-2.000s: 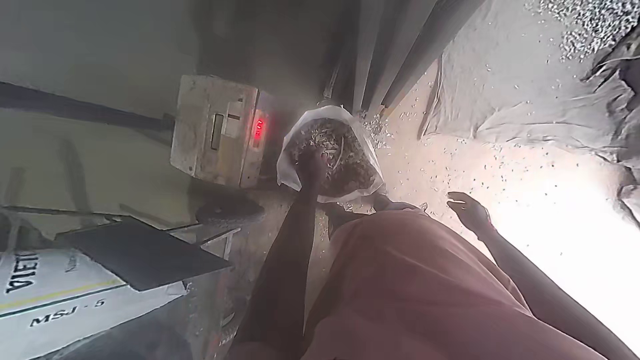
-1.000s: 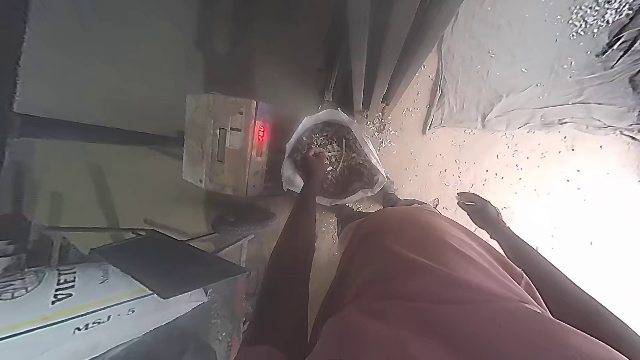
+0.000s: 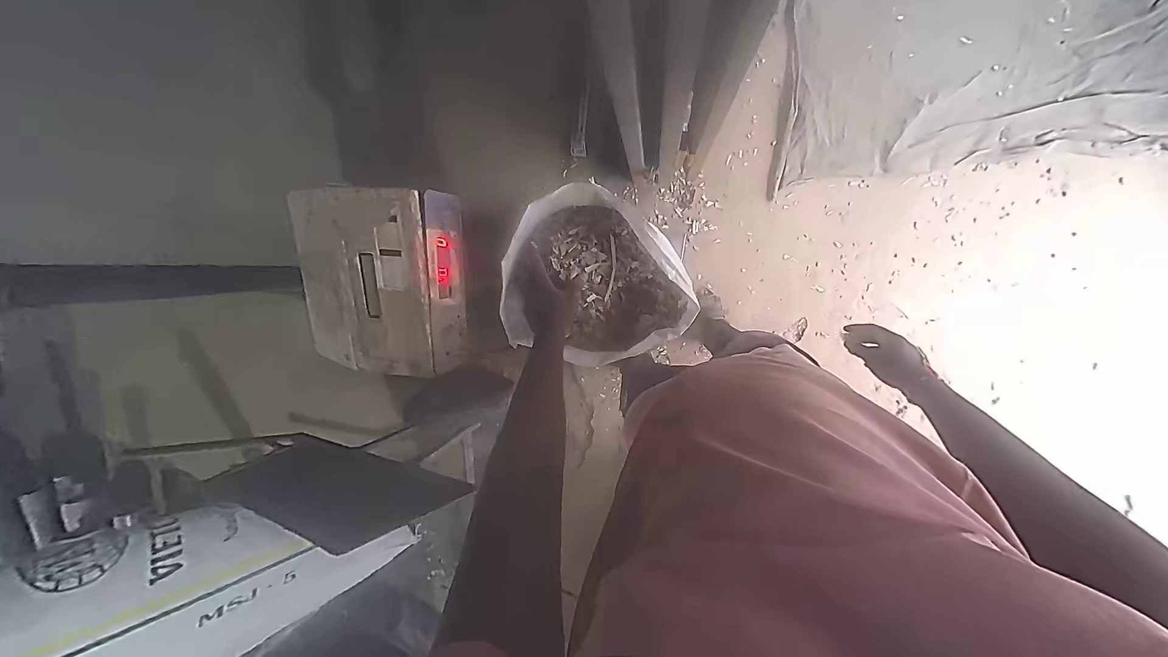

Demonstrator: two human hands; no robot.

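A white sack [image 3: 683,274] stands with its mouth spread, holding brown and pale dry flakes [image 3: 598,260]. My left hand [image 3: 546,297] reaches into the left part of the sack mouth, against the flakes; its fingers are dark and blurred, so a grip cannot be made out. To the right, over the pale floor, my right hand [image 3: 885,354] hangs with its fingers slightly curled and apart, touching nothing. Left of the sack sits a worn box-shaped digital scale display [image 3: 374,278] with red lit digits.
A dark flat plate [image 3: 342,493] lies over a printed white sack [image 3: 228,584] at lower left. Grey sheeting [image 3: 912,100] covers the floor at upper right. Long panels [image 3: 675,82] stand behind the sack, and scattered flakes [image 3: 689,201] lie near their base.
My left hand has shifted from the flakes' upper middle toward the left side of the sack mouth. My right hand stays out to the right.
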